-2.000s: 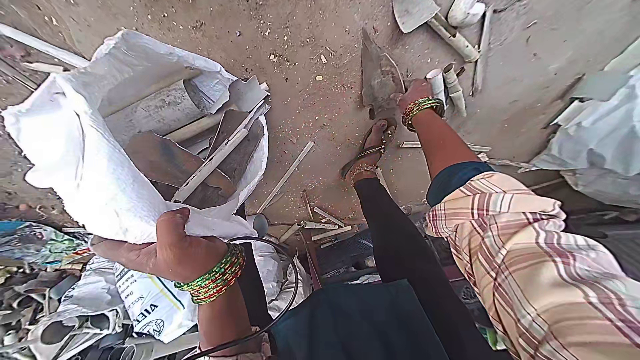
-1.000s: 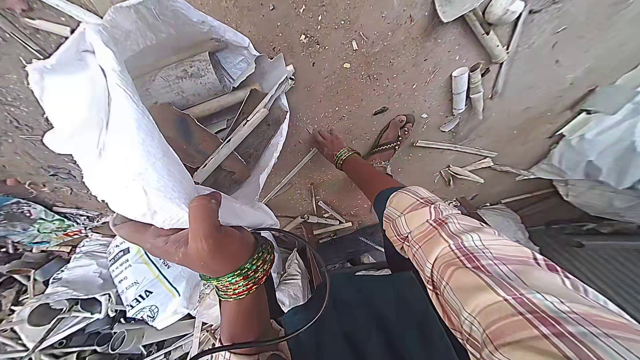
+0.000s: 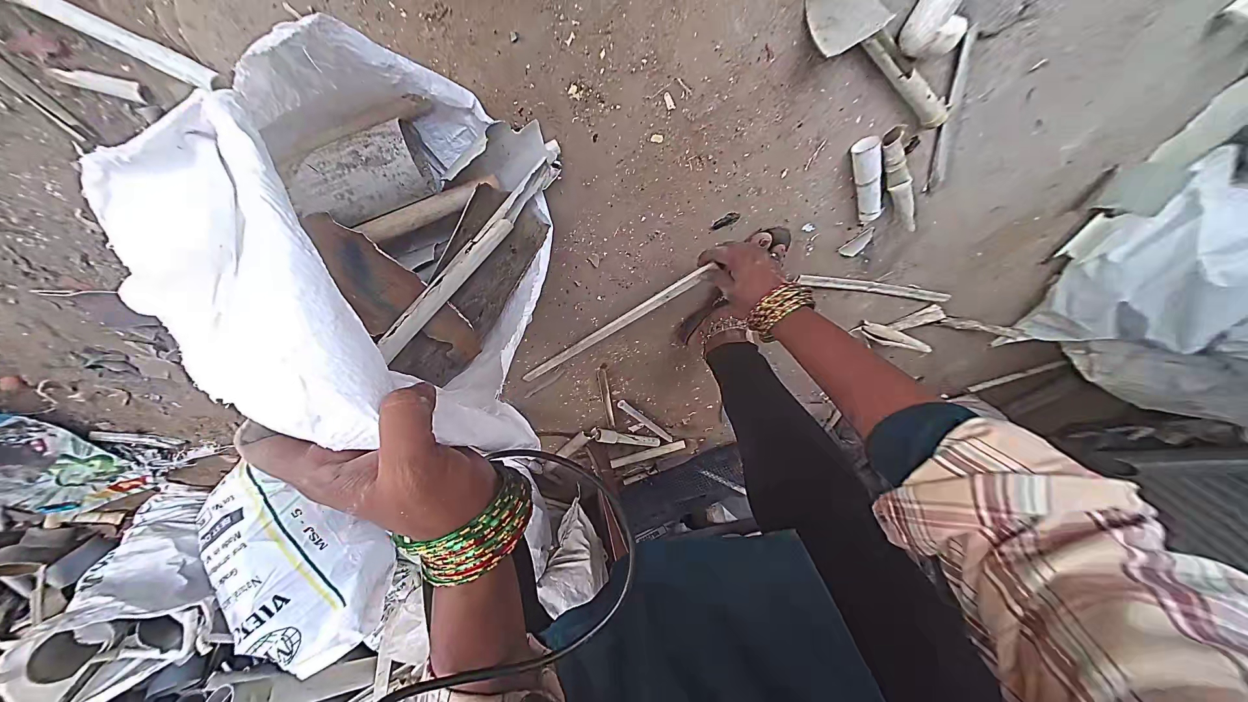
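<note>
My left hand (image 3: 380, 478) grips the near rim of a white woven sack (image 3: 244, 283), thumb on top. The sack's mouth gapes, showing a wide grey pipe piece (image 3: 361, 174), a brown curved sheet piece (image 3: 375, 283) and a pale narrow strip (image 3: 453, 278) among other scraps. To the right, my right hand (image 3: 746, 275) holds one end of a long thin pale strip (image 3: 624, 320), whose other end points down-left toward the sack. This hand is over my sandalled foot and partly hides it.
Two short pipe pieces (image 3: 868, 178) lie at upper right, near a flat blade-like piece (image 3: 846, 24) and more pipe. Thin slats (image 3: 873, 287) and broken strips lie right of my foot. White sheeting (image 3: 1160, 263) is at far right; a printed bag (image 3: 292, 575) and scrap heap lie lower left.
My right hand, first by the pointed flat piece at upper right, came down to the ground left of my foot, and now has the thin strip in it. My left hand has stayed on the sack's rim.
</note>
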